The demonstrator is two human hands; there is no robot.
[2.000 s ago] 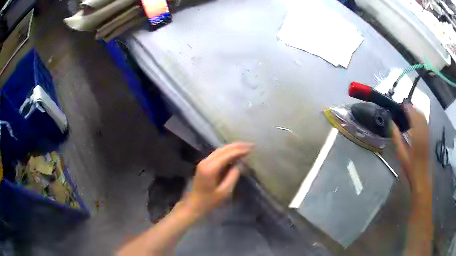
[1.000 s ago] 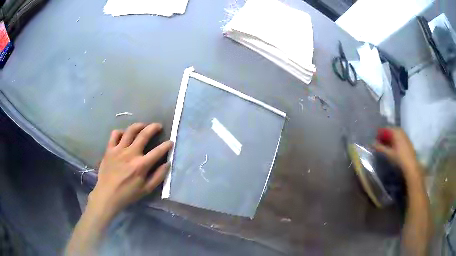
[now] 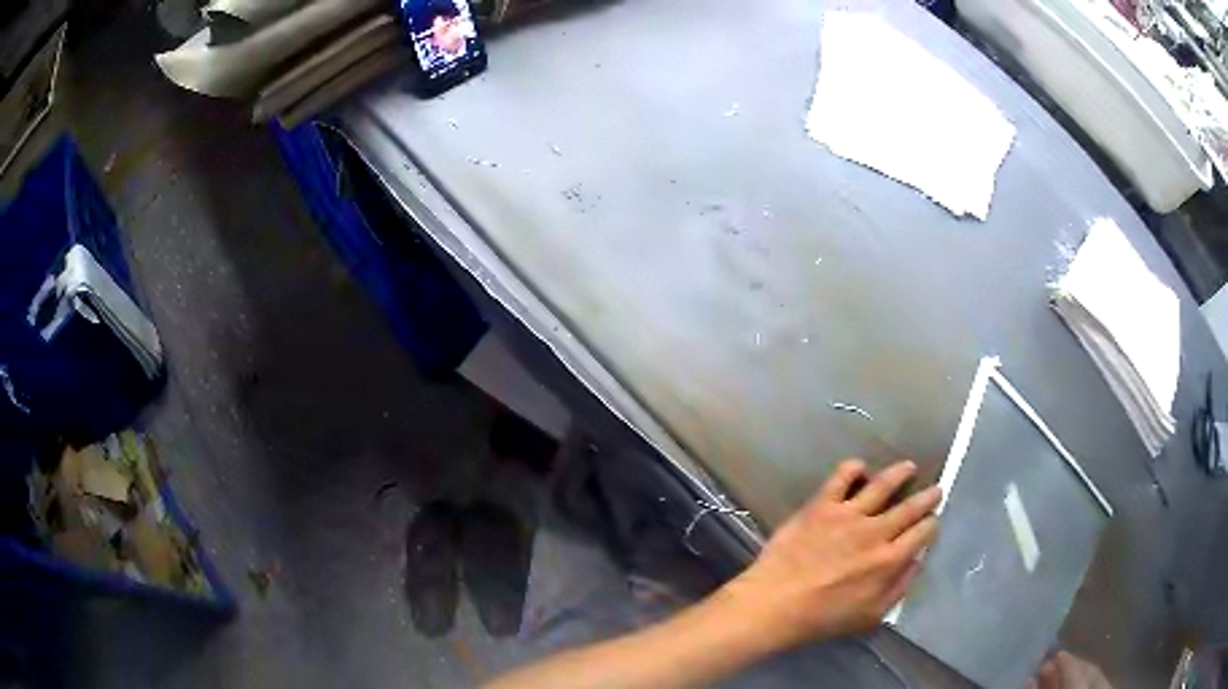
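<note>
The grey pressing template [image 3: 963, 579] lies on the table at the lower right, with a pale tape strip near its middle. A narrow white folded edge [image 3: 972, 428] shows along its left side and another along its far side. My left hand [image 3: 846, 555] lies over the template's left edge, fingers spread, holding nothing that I can see. My right hand [image 3: 1073, 672] is mostly cut off by the bottom edge of the picture, near the template's near right side; what it does cannot be told. Part of a shiny object, perhaps the iron, shows at the lower right rim.
A frayed white fabric stack [image 3: 1124, 323] lies beyond the template, with scissors [image 3: 1207, 428] at the right rim. A flatter white pile [image 3: 909, 115] lies farther back. A lit phone [image 3: 442, 43] leans by fabric rolls [image 3: 323, 67]. Blue bins [image 3: 101, 565] stand at left.
The view has swung left. The iron, held by my right hand earlier, is no longer clearly seen. My right hand is now near the template's near right side. My left hand stays at its left edge.
</note>
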